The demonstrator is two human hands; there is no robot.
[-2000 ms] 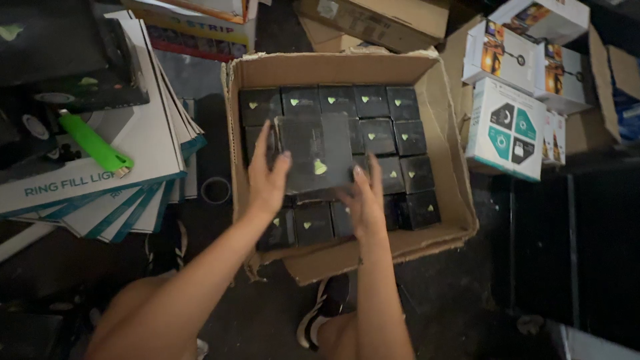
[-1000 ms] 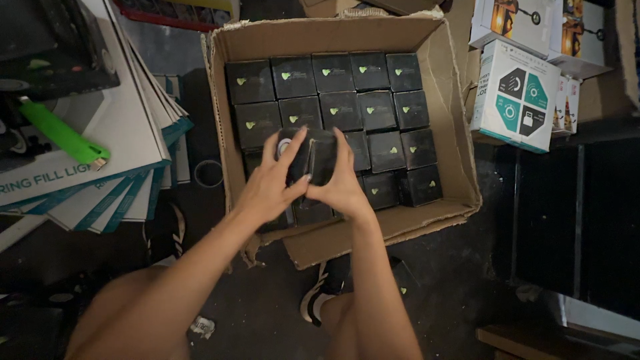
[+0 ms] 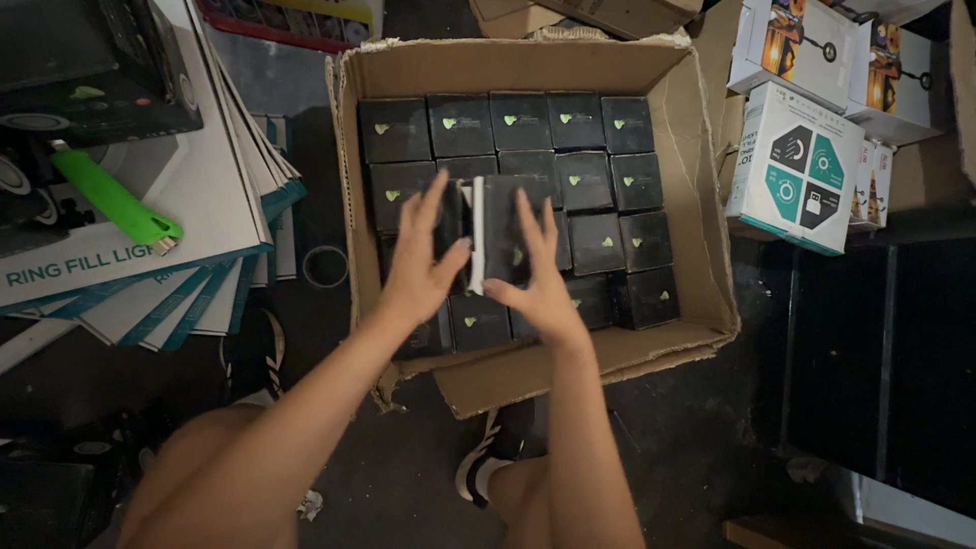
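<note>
An open cardboard carton [image 3: 534, 65] holds rows of small black boxes [image 3: 577, 120] with green logos. Over its middle, my left hand [image 3: 423, 255] and my right hand [image 3: 541, 278] hold a black box [image 3: 507, 229] between them, and a white edge or gap runs down it. The fingers of the left lie on the darker left part of it; the thumb of the right is at its lower edge. Whether this is one box being parted or two pieces cannot be told. The boxes beneath the hands are partly hidden.
Flat ring fill light boxes [image 3: 206, 236] lie fanned out at the left, with a green handheld tool [image 3: 114, 194] on top. A roll of tape [image 3: 325, 267] lies beside the carton. White and teal boxes [image 3: 797, 168] stand at the right. My feet are below the carton.
Two seconds ago the hands held a black box with its broad face up; one second ago they held it turned and close together. Now the hands are farther apart and a white strip shows between them.
</note>
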